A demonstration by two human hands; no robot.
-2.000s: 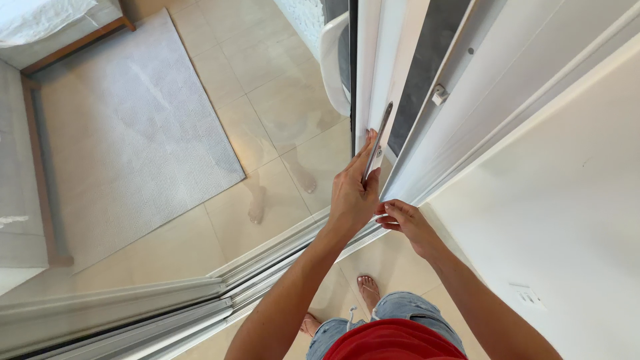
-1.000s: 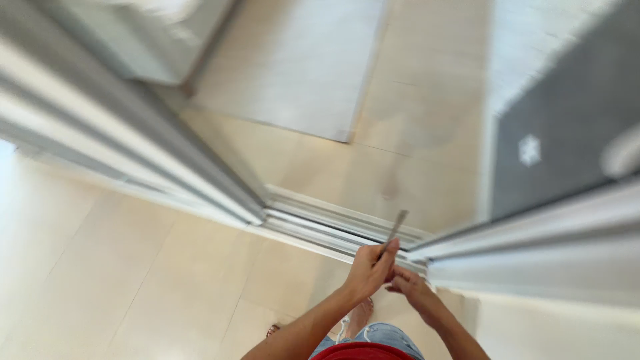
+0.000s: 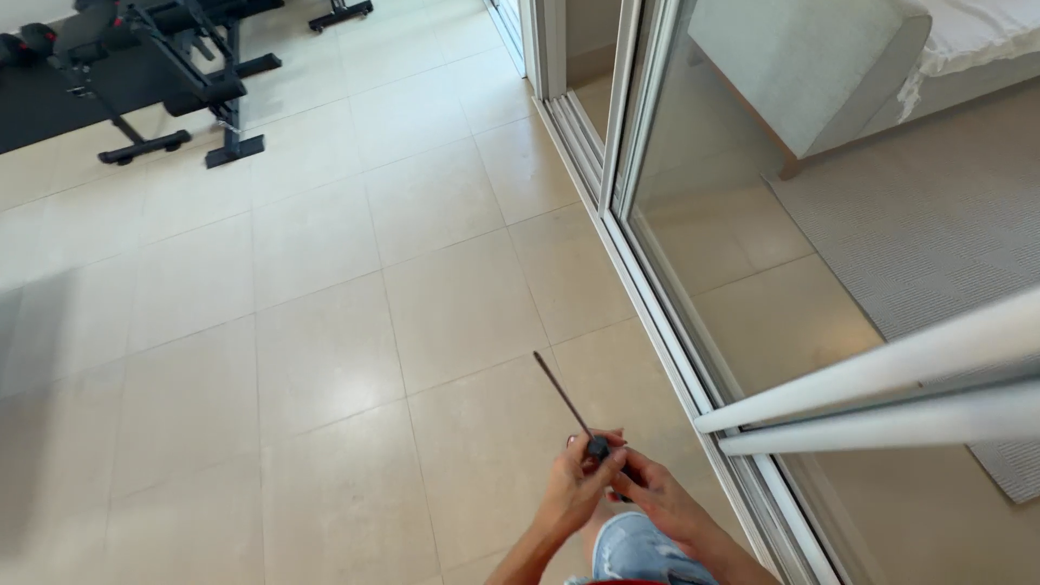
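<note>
Near the bottom centre of the head view, my left hand [image 3: 575, 487] is closed around the dark handle of a screwdriver [image 3: 562, 393]. The long thin metal shaft points up and to the left, over the floor tiles. My right hand [image 3: 660, 497] is beside it, its fingers also on the handle, with the two hands touching. Part of the handle is hidden by the fingers.
Sliding glass doors with white frames [image 3: 894, 357] stand at the right, on a metal floor track [image 3: 662, 325]. Behind the glass are a grey rug [image 3: 926, 236] and an upholstered sofa [image 3: 821, 73]. Black exercise equipment [image 3: 195, 81] stands on the tiled floor at the upper left.
My hands were at the edge of a white door frame two seconds ago and are now away from it, together on the screwdriver. The view has swung widely to the tiled floor and exercise equipment.
</note>
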